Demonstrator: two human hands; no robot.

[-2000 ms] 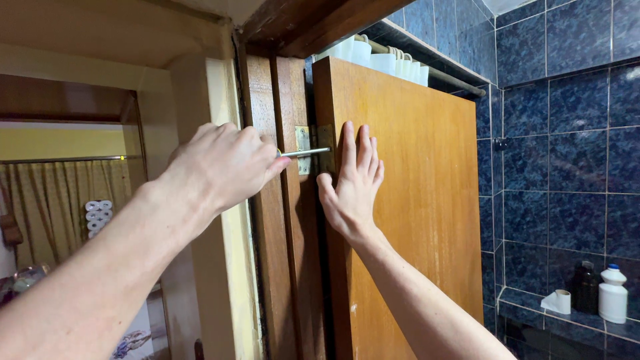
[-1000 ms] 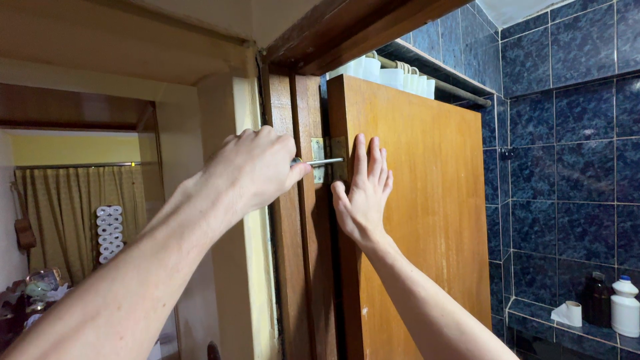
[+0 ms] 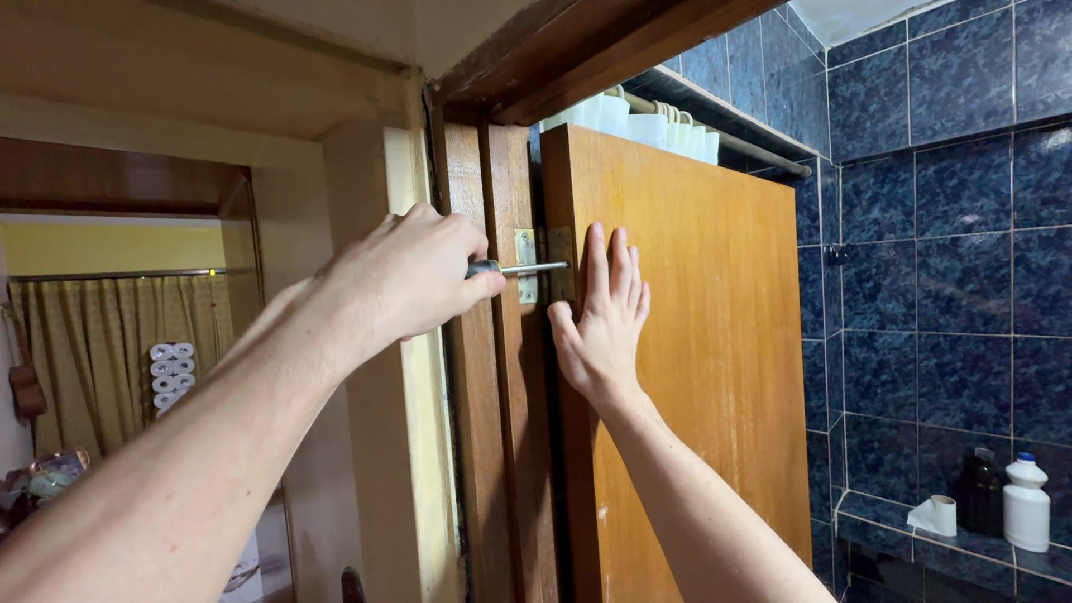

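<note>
My left hand (image 3: 410, 272) is closed around the dark handle of a screwdriver (image 3: 536, 268). The metal shaft points right, and its tip meets the hinge leaf on the edge of a wooden door (image 3: 703, 335). That metal butt hinge (image 3: 526, 266) has its other leaf on the brown wooden door frame (image 3: 511, 377), with screws visible in it. My right hand (image 3: 607, 327) rests on the door face just right of the hinge, fingers pointing up and thumb near the door's edge. It holds nothing.
A curtain rod (image 3: 754, 151) with a white shower curtain (image 3: 645, 126) runs behind the door top. On a blue tiled ledge at right stand a white bottle (image 3: 1027, 507), a dark bottle (image 3: 981, 494) and a paper roll (image 3: 936, 514). A yellowish curtain (image 3: 109, 352) hangs at left.
My left hand has stayed at the screwdriver and my right hand on the door; the view has shifted slightly. Nothing was taken hold of or let go.
</note>
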